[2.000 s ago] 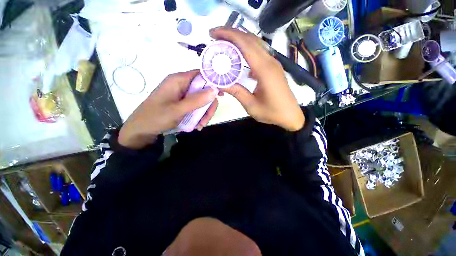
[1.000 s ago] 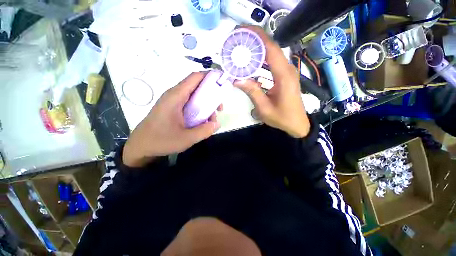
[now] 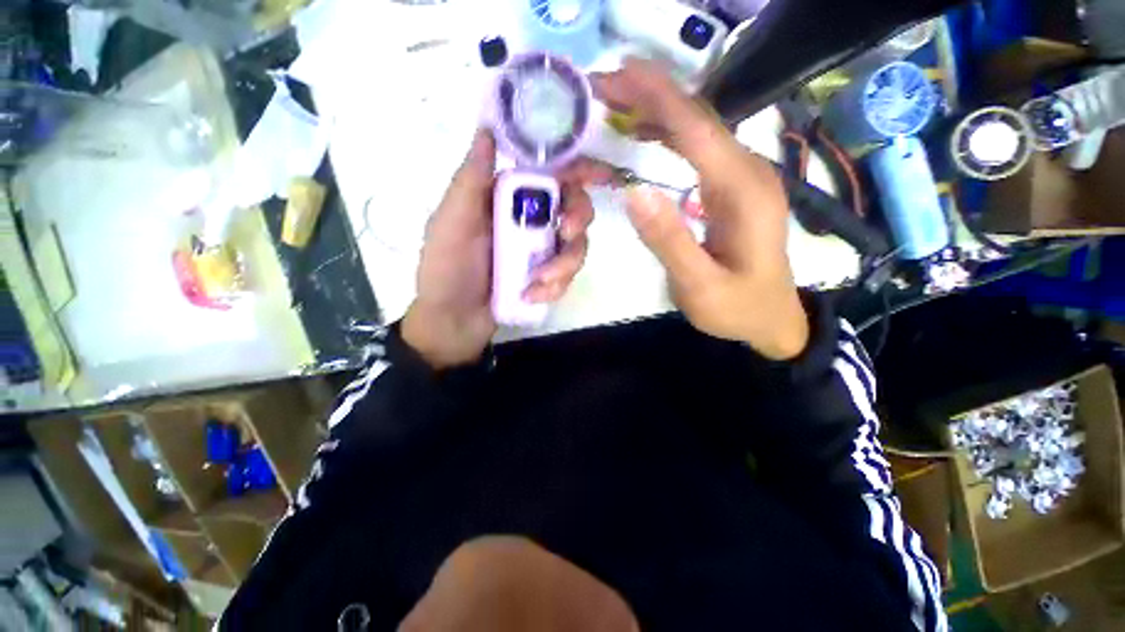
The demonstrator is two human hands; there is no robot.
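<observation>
A purple handheld fan (image 3: 508, 266) is upright in my left hand (image 3: 459, 253), with its dark rounded display window facing me. Its round head (image 3: 543, 109) shows a pale centre and points away from my body. My left fingers wrap around the handle from behind. My right hand (image 3: 728, 222) is just right of the fan, fingers apart, not touching the fan. A thin dark tool lies between the two hands, partly hidden; I cannot tell whether the right hand touches it.
A light-blue fan (image 3: 910, 198) and a pale round grille (image 3: 991, 143) lie at the right. A thick black shape (image 3: 802, 56) crosses the upper right. A cardboard box (image 3: 1049, 537) holds silver-white parts, lower right. A yellowish block (image 3: 302, 211) and blue parts (image 3: 238, 459) are at the left.
The fan has turned from its spoked side to its display side, now held by my left hand alone. My right hand has let go of the head and opened. The view has shifted.
</observation>
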